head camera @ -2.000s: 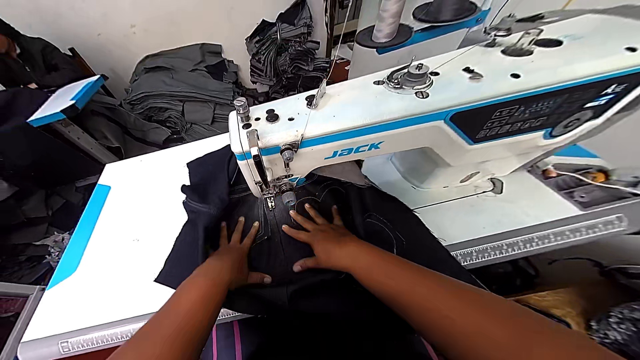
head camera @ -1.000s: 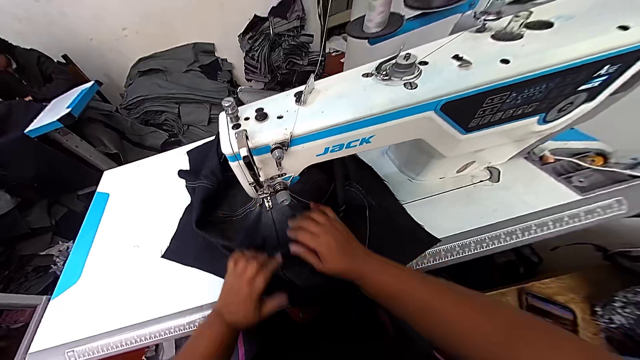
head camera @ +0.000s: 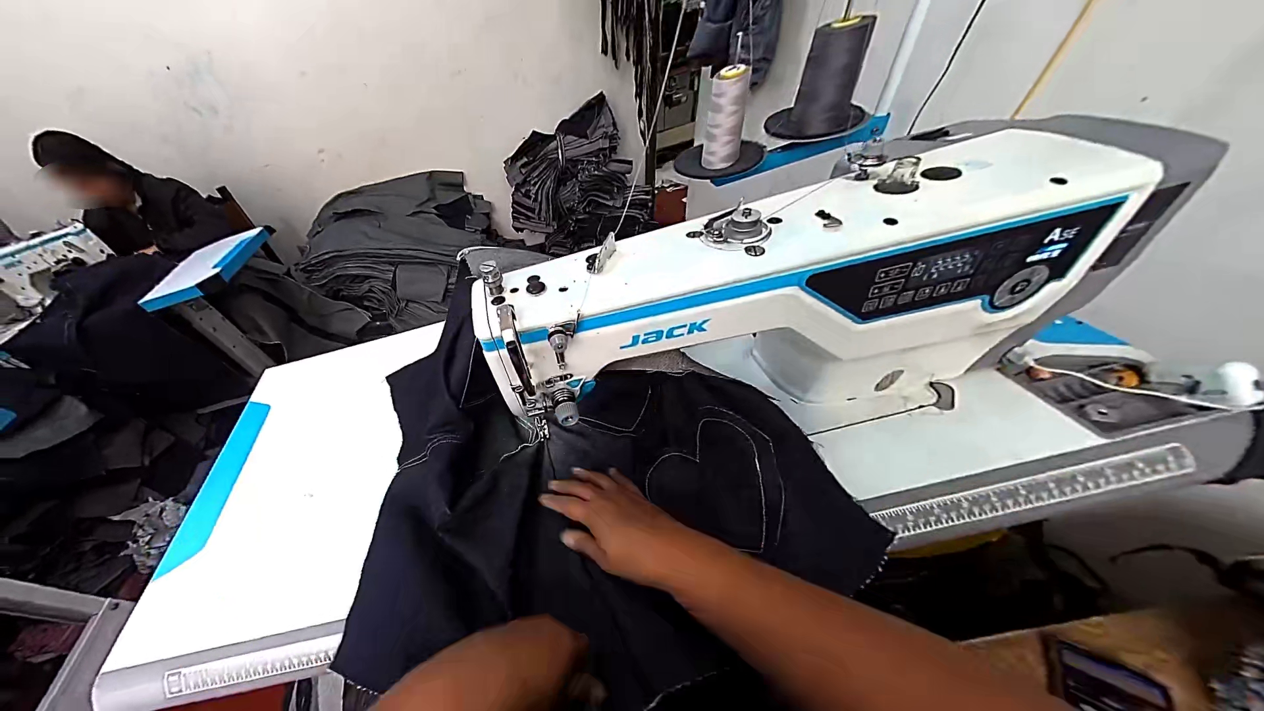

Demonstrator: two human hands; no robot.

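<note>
Dark denim fabric (head camera: 592, 553) with pale stitching, including a heart-shaped line on its right part, lies under the presser foot (head camera: 541, 427) of a white Jack sewing machine (head camera: 731, 286). My right hand (head camera: 617, 523) rests on the fabric just in front of the foot, fingers apart and pointing left. Nearer the front edge, my left hand (head camera: 533, 657) is bent over the cloth; its fingers are mostly hidden, so its grip does not show. A seam runs from the foot toward me, between the two sides of the cloth.
Thread cones (head camera: 729, 118) stand behind the machine. Stacks of grey cut fabric (head camera: 390, 247) lie beyond the white table (head camera: 286, 474). A person in dark clothes (head camera: 163, 212) sits at another sewing machine (head camera: 49, 252) at the far left. A ruler strip (head camera: 1037, 491) runs along the front edge.
My left hand has moved back toward the table's front edge, away from the presser foot. The fabric now lies more spread out, with the heart-shaped stitching uncovered. The view has shifted, showing more of the room.
</note>
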